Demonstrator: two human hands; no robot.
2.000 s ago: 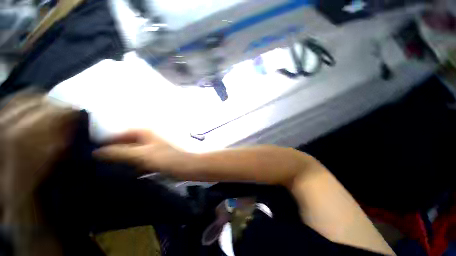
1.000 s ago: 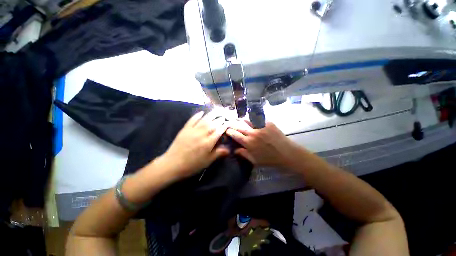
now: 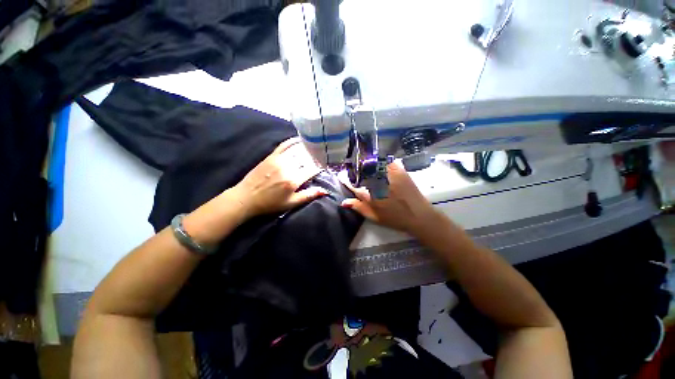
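Note:
A black garment in progress (image 3: 215, 148) lies bunched on the white tabletop and hangs over its front edge. My left hand (image 3: 285, 181) presses on the cloth just left of the needle area, fingers spread on it. My right hand (image 3: 388, 200) holds the cloth edge between thumb and fingers, just right of and below the presser foot area. The white sewing machine (image 3: 422, 66) stands above both hands. The needle and presser foot are hidden by glare, metal parts and my fingers.
Green-black looped scissors (image 3: 492, 164) lie under the machine arm. A ruler strip (image 3: 392, 263) runs along the front edge. Blue tape (image 3: 61, 170) is at the table's left. More black cloth (image 3: 148, 44) is heaped at the back left, with a dark bundle (image 3: 592, 289) at the right.
Two seconds ago both hands were at the left, away from the machine; then they came to the needle area. Since then the cloth has shifted slightly, and my left hand has moved a little left.

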